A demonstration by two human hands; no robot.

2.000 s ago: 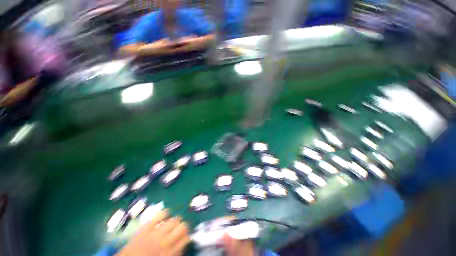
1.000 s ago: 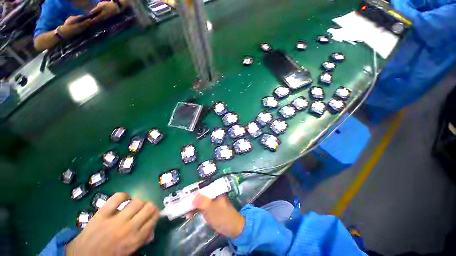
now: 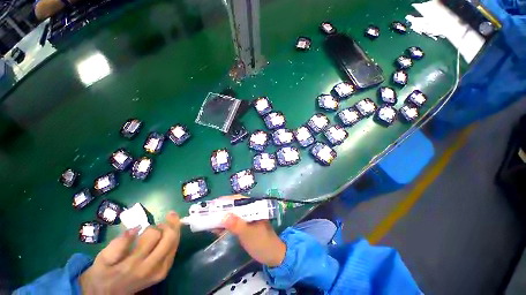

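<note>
My right hand (image 3: 252, 233) is closed around the white dispensing pen (image 3: 233, 213), which lies nearly level, its tip to the left and its green rear end to the right. My left hand (image 3: 138, 253) is near the tip, a finger raised at it; whether it touches the tip I cannot tell. A white wiping tissue (image 3: 135, 218) shows just beyond the left fingers; whether they hold it I cannot tell. Several black watch units (image 3: 195, 189) with shiny white patches lie beyond both hands, one (image 3: 90, 232) left of the left hand.
A clear bag (image 3: 219, 111) and a small dark module (image 3: 237, 135) lie mid-bench. A metal post (image 3: 247, 40) stands behind them. A black phone-like slab (image 3: 354, 60) lies to the right. A cable (image 3: 398, 143) follows the bench edge. A person's blue sleeve (image 3: 490, 75) is at far right.
The view has steadied and shifted since the earlier frames. My left hand has opened somewhat and the tissue beside it now shows. The dispenser is now held more level in my right hand.
</note>
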